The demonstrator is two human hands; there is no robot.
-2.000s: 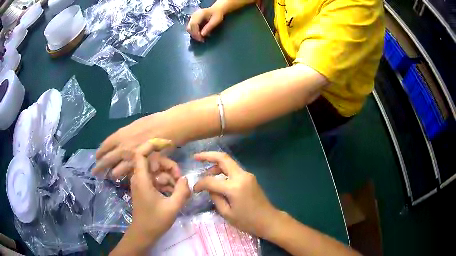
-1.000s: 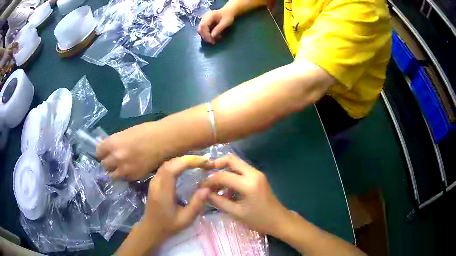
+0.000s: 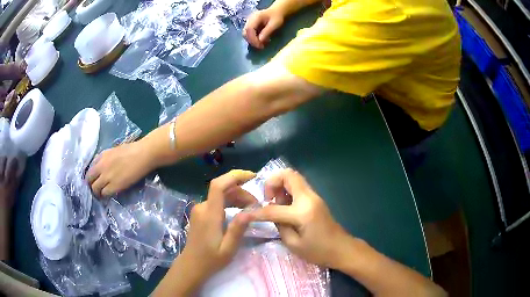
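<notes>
A clear plastic bag (image 3: pixel 258 227) is between my two hands, above a flat stack of whitish bags with pink-red lines (image 3: pixel 290 272) at the table edge. My left hand (image 3: pixel 224 223) pinches the bag with thumb and fingers; a yellowish cover is on one fingertip. My right hand (image 3: pixel 302 217) pinches it from the right, its fingertips close to the left ones. Whether a cable is inside the bag cannot be told. A heap of crinkled clear bags with dark cord inside (image 3: pixel 125 232) lies to the left.
Another person in a yellow T-shirt (image 3: pixel 383 46) reaches across to white round parts (image 3: pixel 51 220) at left. More bags (image 3: pixel 174 29) heap at the far side. Small dark items (image 3: pixel 215 156) lie mid-table. Blue bins (image 3: pixel 511 107) stand on a rack at right.
The other person's hand has moved left and away to the white parts, uncovering small dark items. My hands stay close together, and the bag between them shows more clearly.
</notes>
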